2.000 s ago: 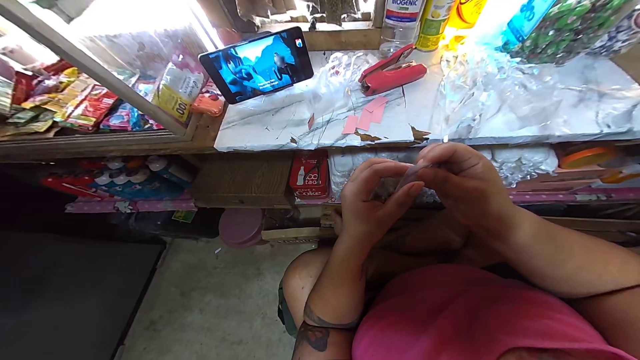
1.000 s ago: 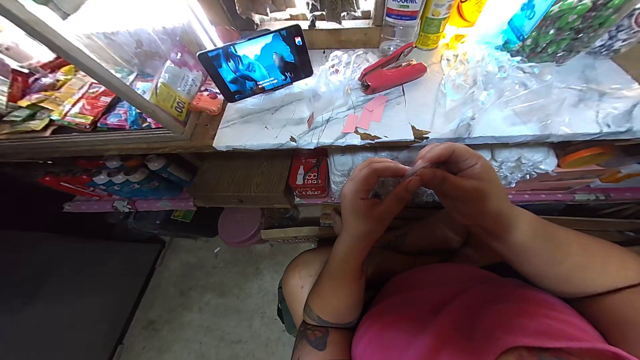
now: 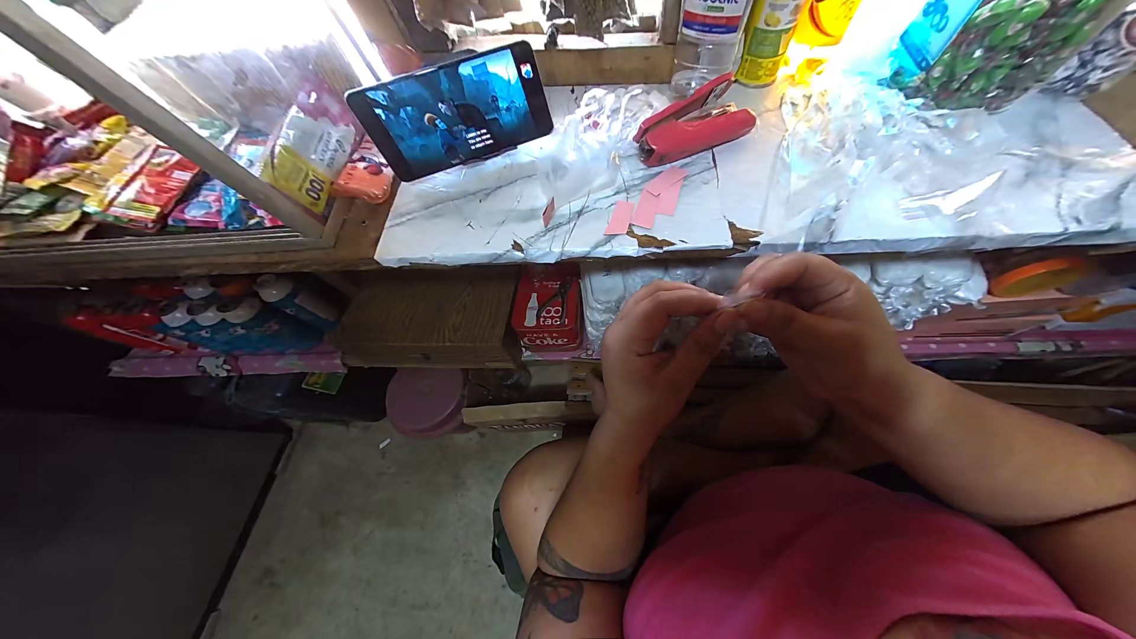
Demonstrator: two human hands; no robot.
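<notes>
Just off the front edge of the marble-patterned counter (image 3: 479, 232), my left hand (image 3: 661, 355) and my right hand (image 3: 821, 333) meet at the fingertips. Between them they pinch a small piece of clear plastic (image 3: 744, 297), mostly hidden by the fingers. Several small pink paper pieces (image 3: 645, 209) lie on the counter beyond my hands. Behind these rests a red stapler (image 3: 697, 133) with its top arm raised. Crumpled clear plastic bags (image 3: 932, 169) cover the counter's right part, and more plastic (image 3: 595, 133) lies left of the stapler.
A phone (image 3: 453, 111) playing a video leans at the back left. Snack packets (image 3: 133, 177) fill a framed case at far left. Bottles (image 3: 710, 40) and a bag of green-wrapped candies (image 3: 1021, 49) stand behind. Below are a wooden drawer (image 3: 430, 324) and a red Coke tin (image 3: 547, 311).
</notes>
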